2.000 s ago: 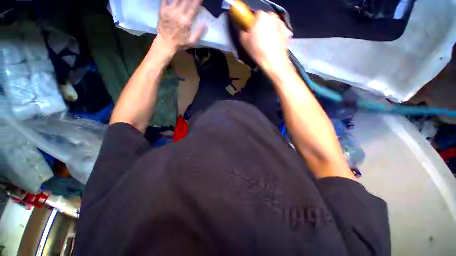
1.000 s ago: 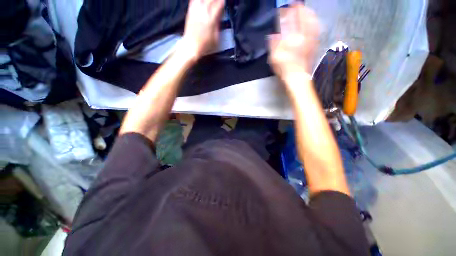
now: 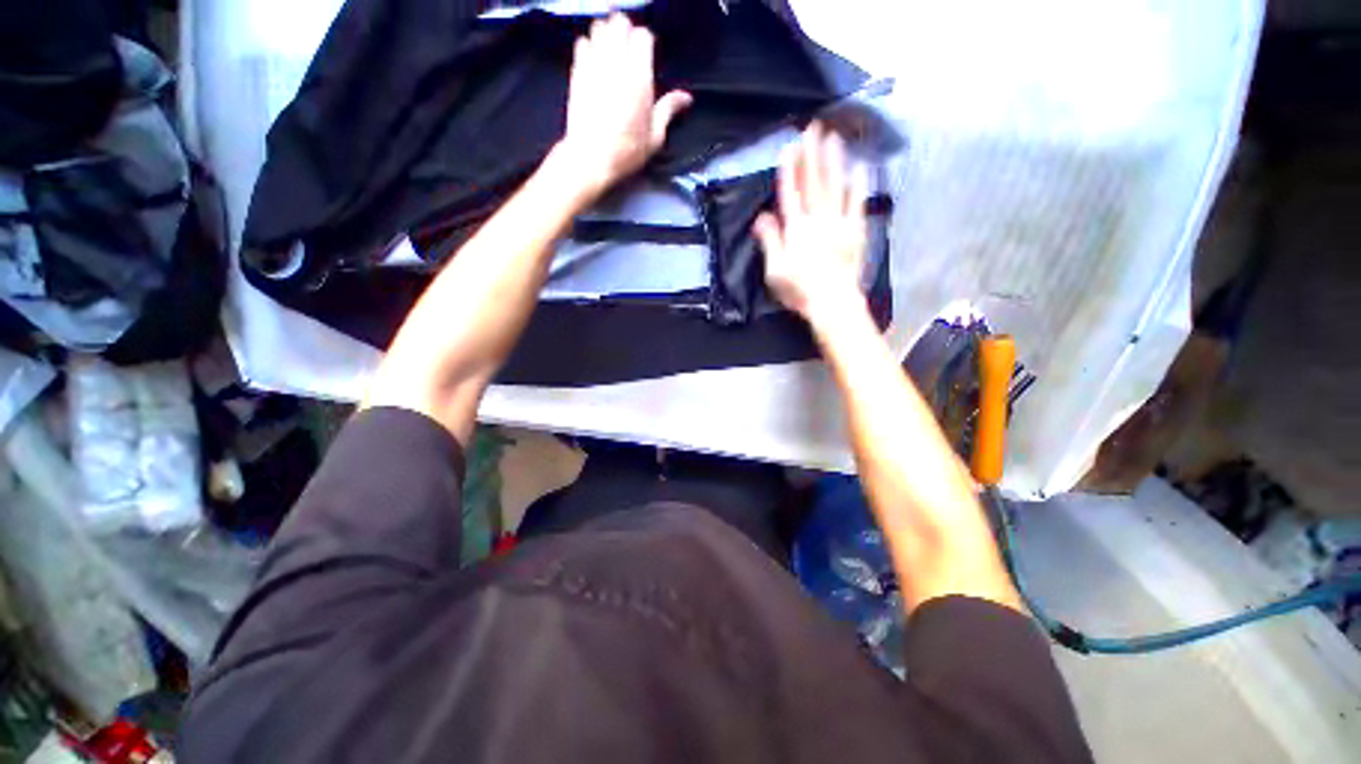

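Observation:
A dark garment [image 3: 433, 120], partly inside out, lies on the white pressing table cover [image 3: 1030, 149]. Its pale lining [image 3: 634, 269] shows in the middle, crossed by a narrow dark strip. My left hand [image 3: 612, 105] lies flat on the dark cloth, fingers apart. My right hand [image 3: 821, 224] lies open on a dark rectangular pocket bag [image 3: 734, 246] at the garment's right part. The steam iron [image 3: 943, 366] stands on the table's front right, partly hidden by my right forearm, with its orange handle [image 3: 993, 408] up; no hand touches it.
A teal hose [image 3: 1194, 634] trails right from the iron over a pale curved surface [image 3: 1149, 560]. Dark and grey clothing [image 3: 112, 224] is piled at the left. Clear plastic bags [image 3: 135, 448] lie below it. A blue item with clear plastic [image 3: 843, 560] is under the table edge.
The iron was in my right hand, then stood released at the right. My hands have moved onto the garment and now lie flat; its right part is spread, showing the pocket bag. The view has shifted.

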